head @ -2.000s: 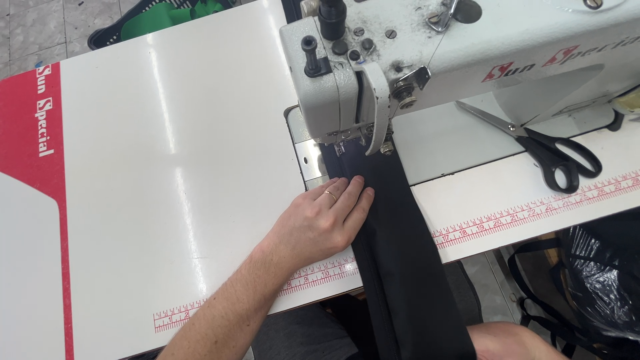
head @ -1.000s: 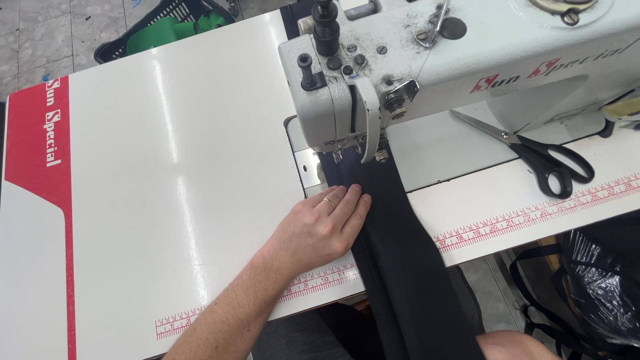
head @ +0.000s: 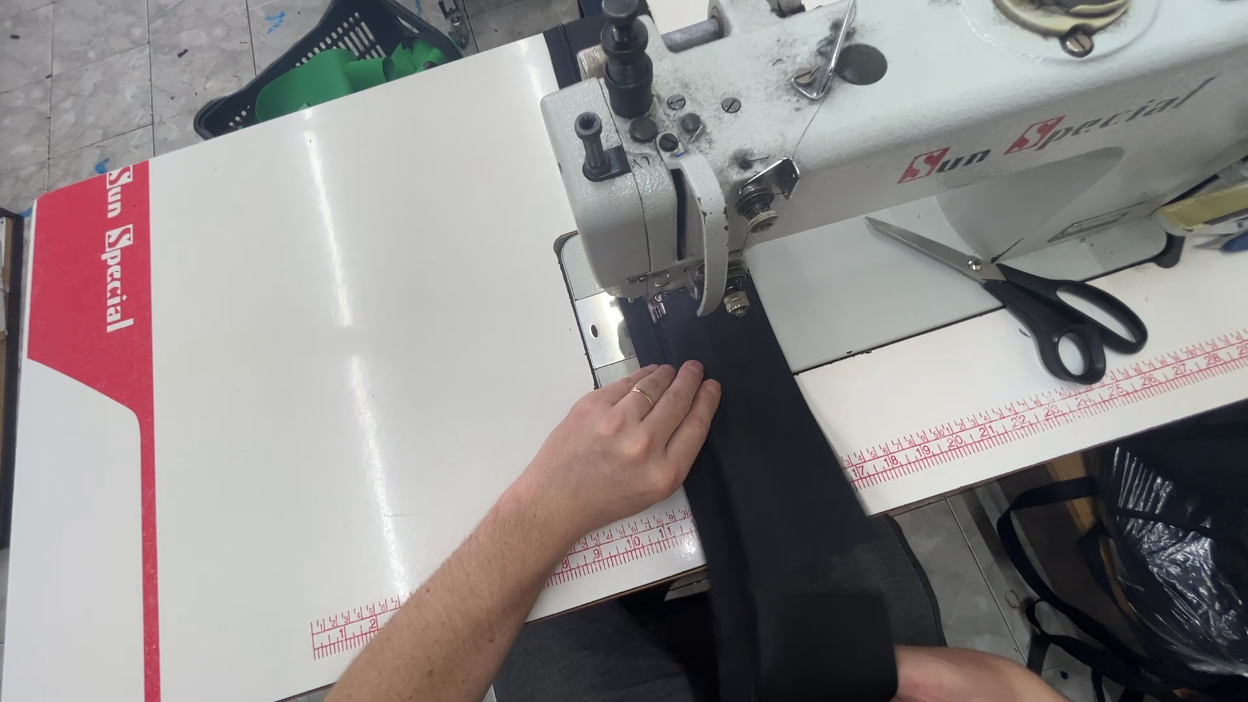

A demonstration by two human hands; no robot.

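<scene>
Black fabric (head: 770,419) runs from under the presser foot (head: 660,308) of a white industrial sewing machine (head: 858,127), over the table's front edge and down toward the lap. My left hand (head: 634,439), with a ring on one finger, lies on the fabric's left edge just in front of the foot, fingers close together. Low at the right, my right hand (head: 960,678) is beside the hanging end of the fabric; its fingers are hidden behind the cloth, so its grip does not show.
Black-handled scissors (head: 1043,307) lie partly open right of the needle area. A red printed ruler (head: 1014,424) runs along the front of the white table (head: 253,390). Behind it, a dark basket (head: 224,112) holds green material (head: 307,83). A plastic-covered black bag (head: 1170,546) is below at right.
The view has shifted slightly, bringing more of the basket into sight. My left hand stays on the fabric near the presser foot; my right hand remains low by the hanging cloth.
</scene>
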